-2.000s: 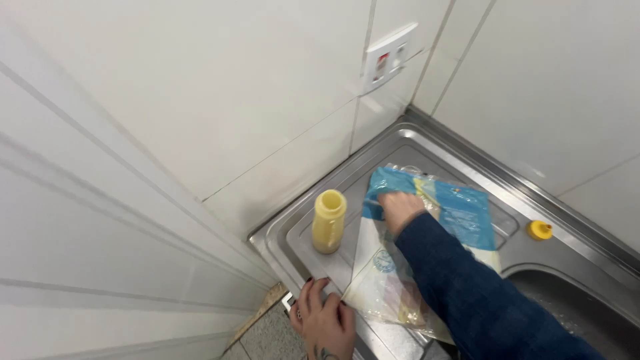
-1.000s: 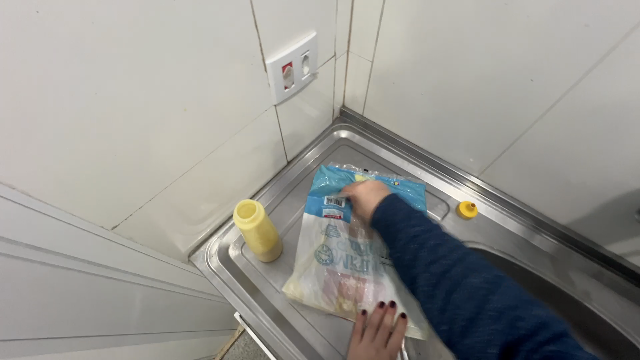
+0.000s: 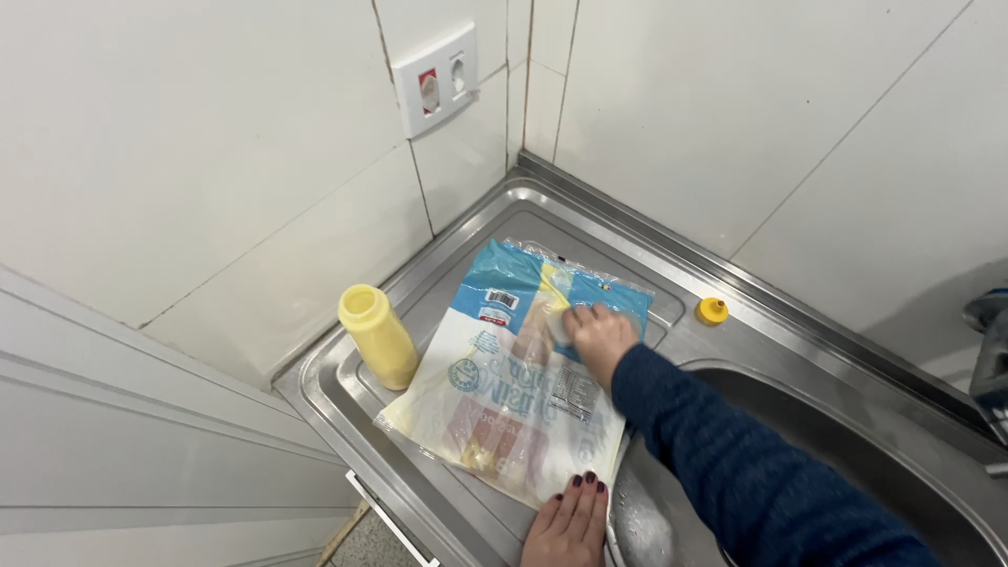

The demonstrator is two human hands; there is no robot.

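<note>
A printed plastic food bag (image 3: 504, 370), blue at its top and whitish below, lies flat on the steel drainboard. My left hand (image 3: 568, 524) rests with extended fingers on the bag's near corner. Higher up, on the blue part, my right hand (image 3: 600, 335) has its fingers curled around a pale, roundish thing (image 3: 561, 327) pressed against the bag; it is mostly hidden and its kind is unclear. An uncapped yellow squeeze bottle (image 3: 379, 339) stands upright left of the bag. Its colour is close to that of a yellow nozzle cap (image 3: 712, 311), which sits right of the bag.
The steel sink basin (image 3: 819, 472) lies right of the drainboard, partly behind my right sleeve. Tiled walls meet at the back corner, with a socket plate (image 3: 437, 81) on the left one. A dark object (image 3: 991, 370) and part of a metal fitting show at the right edge.
My left hand has moved from the drainboard's front edge onto the bag's near corner. My right hand has shifted rightward across the bag's blue part. The view has turned.
</note>
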